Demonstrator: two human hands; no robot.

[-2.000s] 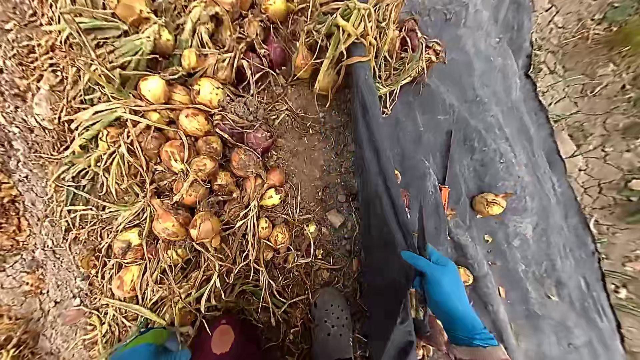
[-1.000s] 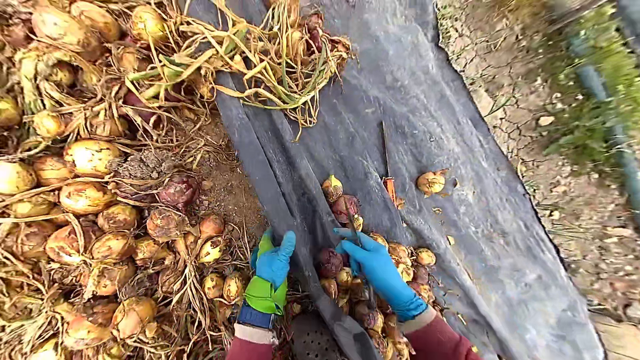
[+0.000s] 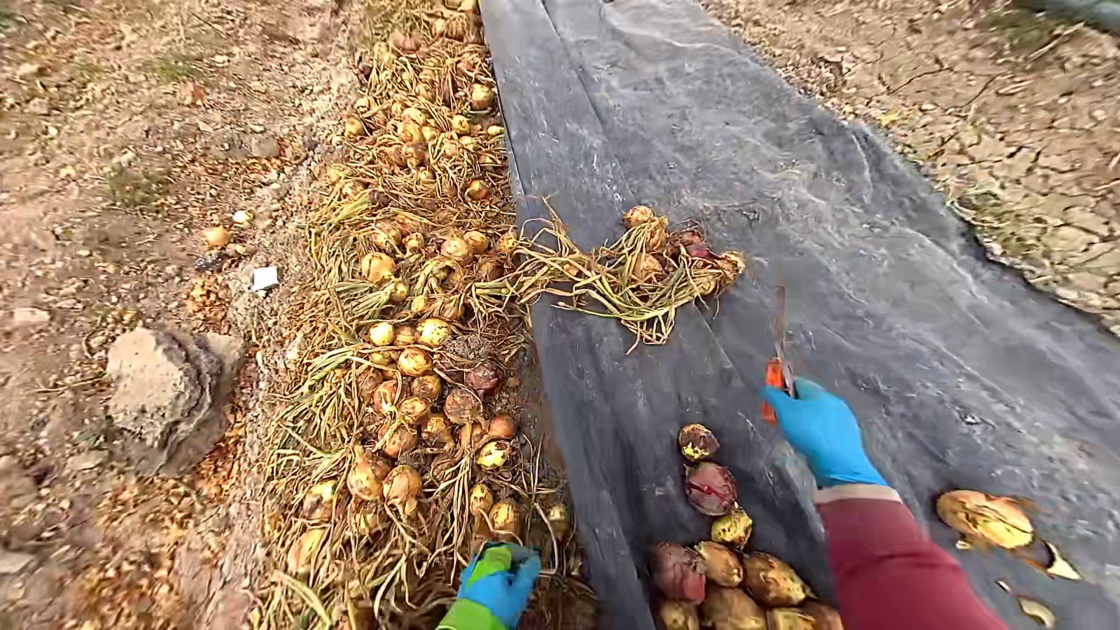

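Observation:
My right hand [image 3: 821,430], in a blue glove, is at the orange handle of a bladed tool [image 3: 776,385] on the dark ground sheet; its thin blade points away from me. My left hand [image 3: 500,579], in a blue and green glove, is at the near edge of the row of dried onions [image 3: 416,360]; whether its fingers hold anything is hidden. Trimmed onions [image 3: 710,488], yellow and red, lie on the sheet between my hands. A bunch of onions with long dry stalks [image 3: 643,267] lies farther up across the sheet's left edge.
The dark ground sheet [image 3: 875,245] runs away from me beside the onion row. A single onion [image 3: 984,518] and bits of skin lie at the right. A large clod [image 3: 166,394] and a small white piece [image 3: 264,278] sit on the soil at the left. Cracked soil borders the sheet.
My left hand has moved from the sheet's edge to the onion row. My right hand has left the trimmed onions for the orange-handled tool, which lay on the sheet before. The view has shifted widely.

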